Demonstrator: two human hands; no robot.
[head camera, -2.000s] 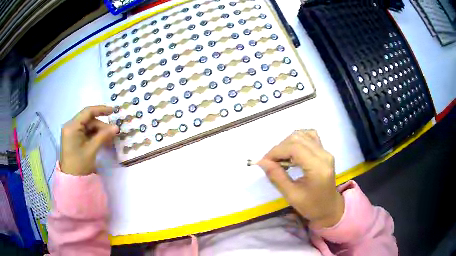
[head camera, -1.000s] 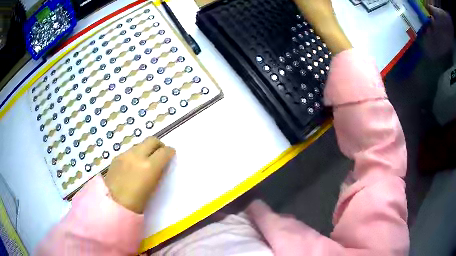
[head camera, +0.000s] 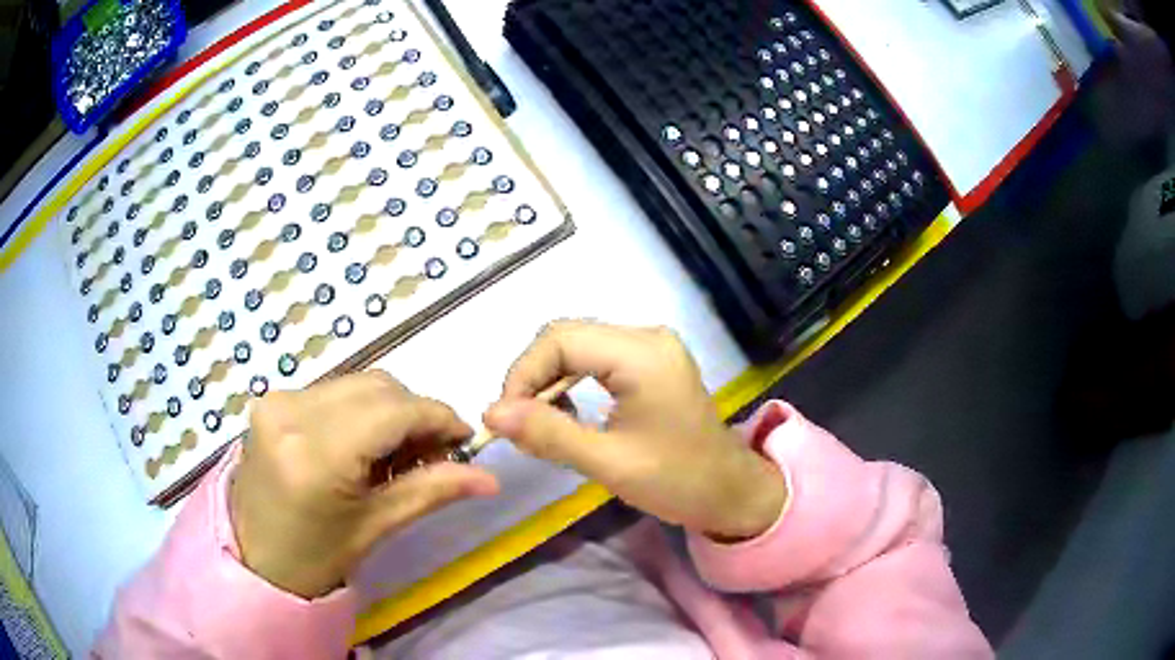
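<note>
My right hand (head camera: 619, 419) grips a thin tan stick (head camera: 557, 389) that points left. The stick's tip meets a small dark silver part (head camera: 461, 454) at the fingertips of my left hand (head camera: 348, 471). My left hand's thumb and fingers close around this part, and its fingers partly hide what they hold. The pale loading board (head camera: 277, 264) lies just beyond my left hand, with rows of wavy cutouts and silver ringed parts at their ends. The black component tray (head camera: 722, 97) lies at the right, with bright silver parts in many pockets.
A blue bin (head camera: 119, 58) of loose shiny parts stands at the upper left. A black slim tool (head camera: 470, 58) lies along the board's upper right edge. Yellow tape (head camera: 515, 545) marks the table's front edge. Red tape runs beyond the black tray. Dark floor shows at the lower right.
My right hand has come back from over the black tray to meet my left hand. My left hand has turned and opened from its folded rest at the board's front edge, and now holds a small part.
</note>
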